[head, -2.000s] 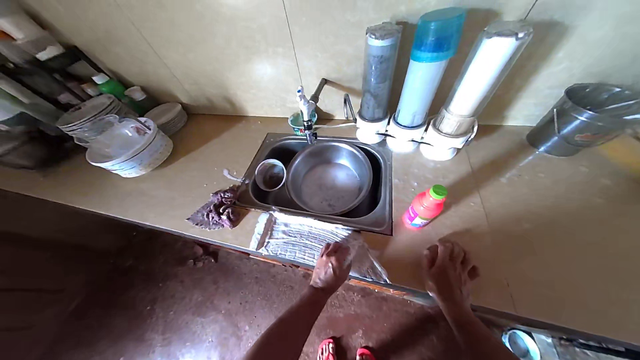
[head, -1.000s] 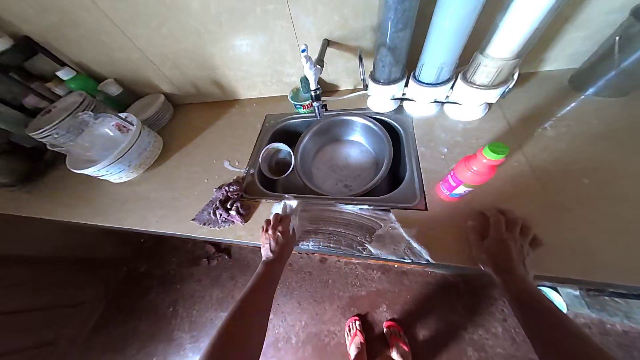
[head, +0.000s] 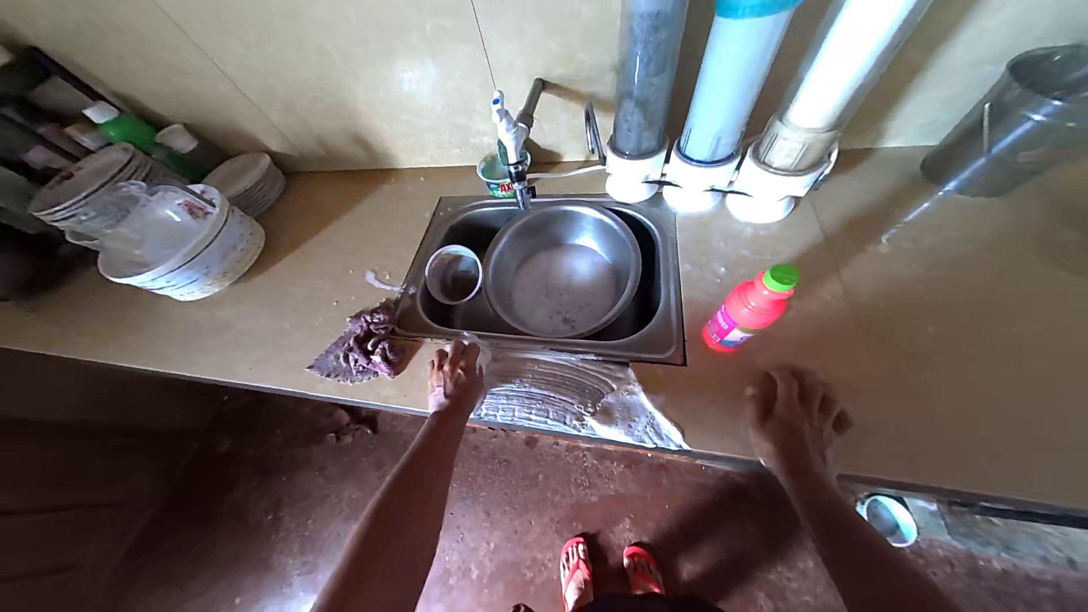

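My left hand presses on the counter at the sink's front left corner, fingers curled over something pale and mostly hidden that I cannot name. Right of it, soapy foam with curved streaks covers the counter's front strip. My right hand rests on the counter with its fingers apart, below a pink bottle with a green cap. In the steel sink stand a metal basin and a small round container. A crumpled purple cloth lies left of the sink.
Stacked dishes and a clear pitcher stand at the left. Behind the sink are a faucet, a green tub and water filter housings. A dark bucket sits at the back right; the counter's front edge runs below my hands.
My left hand has moved left along the counter's front strip, from the right part of the foam to its left end. Curved streaks now show in the foam.
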